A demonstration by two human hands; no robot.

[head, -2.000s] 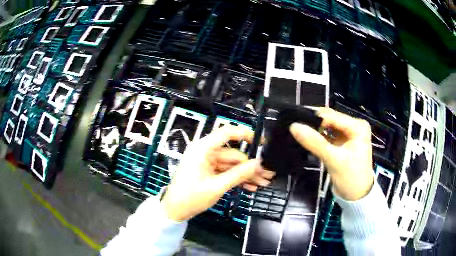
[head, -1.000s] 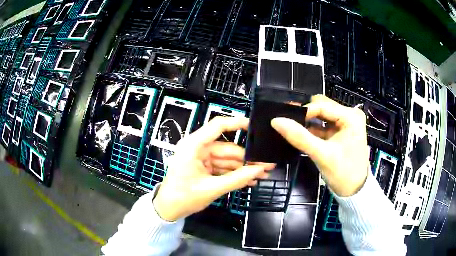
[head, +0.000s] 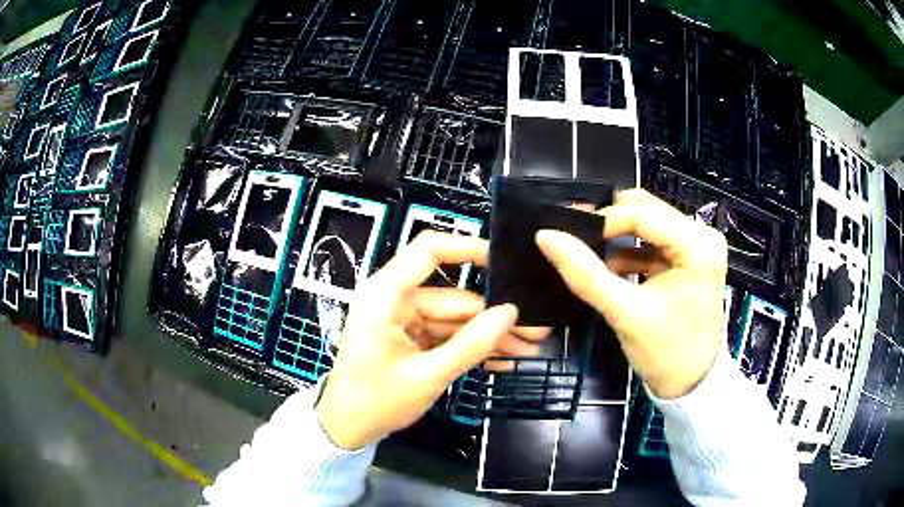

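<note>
A dark phone front housing [head: 533, 388] is held upright over the trays, its keypad grid at the bottom. My left hand [head: 416, 337] grips its left edge, with the thumb on the front. A black die-cut film [head: 520, 262] lies over the window area. My right hand [head: 644, 287] has its thumb on the film's face and fingers at the housing's upper right edge. Whether the film is fully stuck cannot be told. The sticker sheet [head: 540, 149] lies loose behind and below, with two open cells at its top and black rectangles below.
A blister tray [head: 396, 158] lies underneath, with white-bordered teal housings [head: 342, 243] left of my hands and one at right. A neighbouring filled tray [head: 89, 168] is at far left. Spare sheets [head: 828, 287] lie at the right, a loose black piece on them. Grey floor with a yellow line is at lower left.
The blurred black piece and housing have come upright and into clear view. Since one second ago, my left thumb has moved up onto the film's lower left; my right hand has barely moved.
</note>
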